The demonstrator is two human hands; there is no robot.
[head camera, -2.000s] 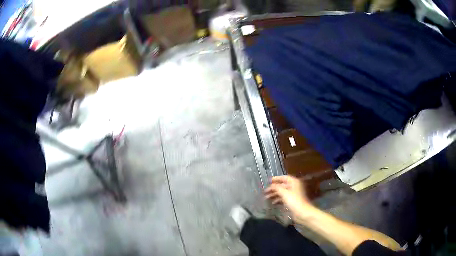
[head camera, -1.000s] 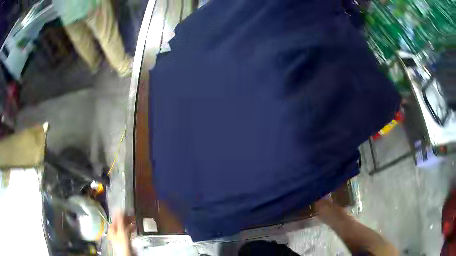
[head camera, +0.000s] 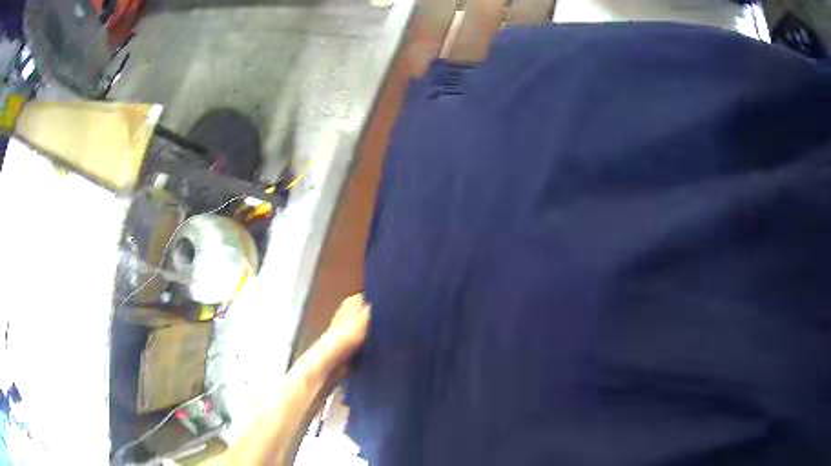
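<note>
A thick stack of dark navy garment panels fills the middle and right of the view, with ragged layered edges on its left side. It lies on the brown slatted table. My left hand is at the stack's left edge, with its fingertips hidden at or under the cloth. The forearm comes in from the bottom. My right hand is not in view.
The table's metal frame runs along the stack's left. On the floor beyond are a white round object, cardboard boxes and loose cords. A white surface stands at the far left.
The view has turned and come closer to the stack, which now reaches the right and bottom edges. My left hand has come to the stack's left edge. My right hand has left the view.
</note>
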